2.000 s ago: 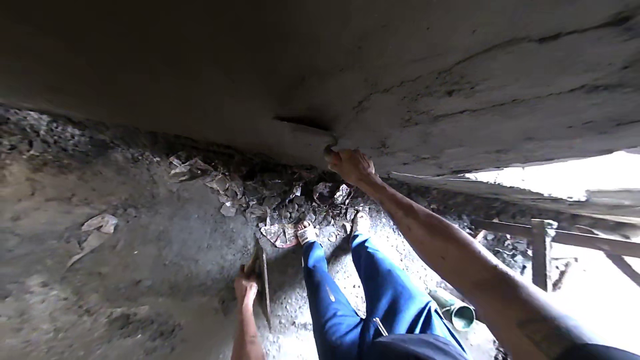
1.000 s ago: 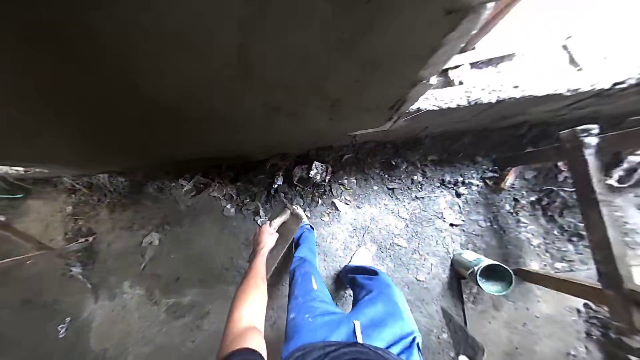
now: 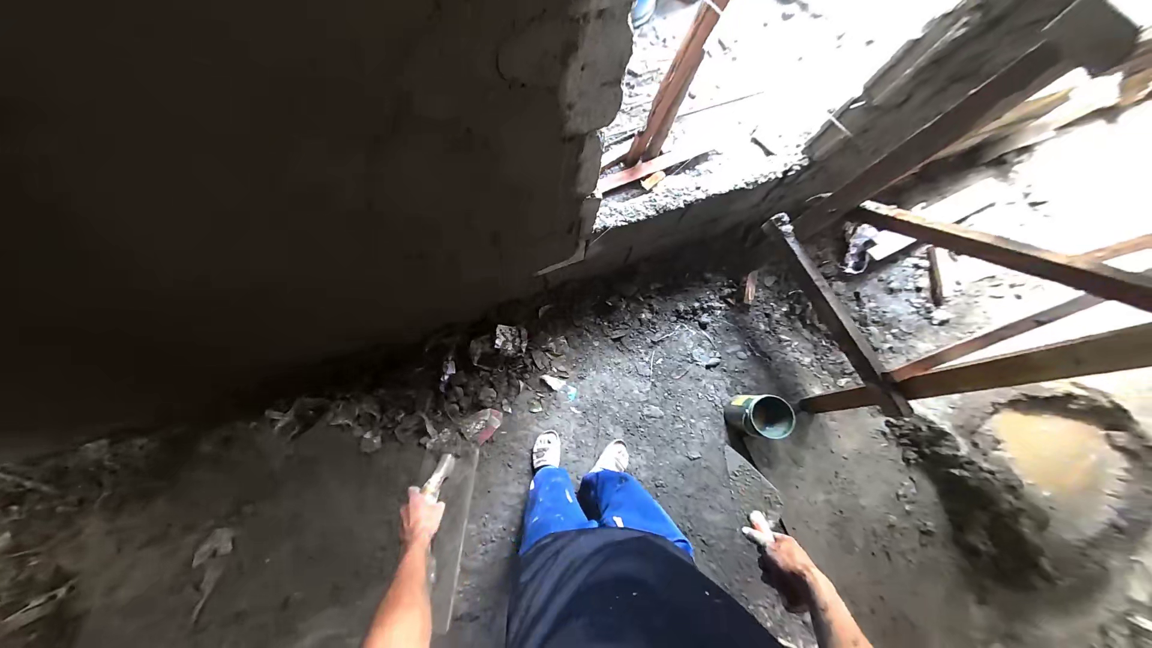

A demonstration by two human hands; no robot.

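My left hand (image 3: 421, 519), low and left of my legs, is closed around the handle of a long flat plastering float (image 3: 457, 531). To the right of my legs, my right hand (image 3: 785, 560) grips the light handle of a trowel (image 3: 754, 486) with a flat, pointed metal blade. Just beyond the blade a green cylindrical container (image 3: 760, 417) lies on its side with its mouth facing me. Both tools are held low over the ground, apart from the wall. A dark plastered wall (image 3: 297, 198) fills the upper left.
Rubble and crumpled scraps (image 3: 477, 360) line the wall's foot. Wooden braces (image 3: 837, 315) stand at the right, beside a puddle (image 3: 1057, 463) ringed with mud. A low wall (image 3: 693, 211) runs below a bright opening, where a reddish wooden post (image 3: 675, 85) leans.
My right hand was up at the wall two seconds ago and is now low at my right side. The view has swung right, bringing in more of the opening and braces.
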